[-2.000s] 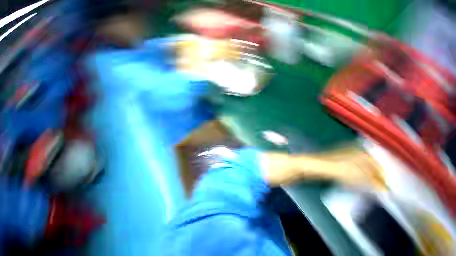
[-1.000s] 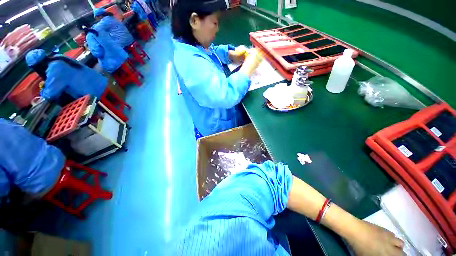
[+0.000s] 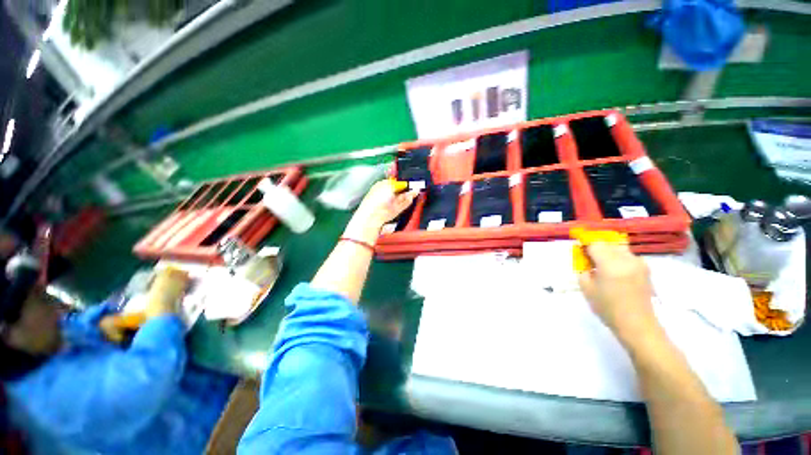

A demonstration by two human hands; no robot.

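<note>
An orange-red tray [image 3: 525,235] of dark phones lies beyond the white sheets [image 3: 507,347]. My left hand [image 3: 384,206] is over its left end, yellow finger cot against the labelled end of a phone [image 3: 414,165] in the back left pocket; whether it grips the phone cannot be told. The back-row pocket to the right shows no dark phone. My right hand [image 3: 615,275], with yellow-orange finger cots, is at the tray's front edge over the white sheets. A small white piece [image 3: 546,265] lies beside its fingertips; whether the hand holds anything is unclear.
A dish [image 3: 788,318] with white wipes and orange finger cots is at right. A white bottle [image 3: 286,206], a clear bag [image 3: 349,187] and another dish [image 3: 258,298] are left of the tray. A person in blue [image 3: 107,382] works at left beside a second tray [image 3: 213,218].
The view has swung right from the aisle to the bench and tray. My left hand has moved from the white sheets to the tray's left end. My right hand has come into view.
</note>
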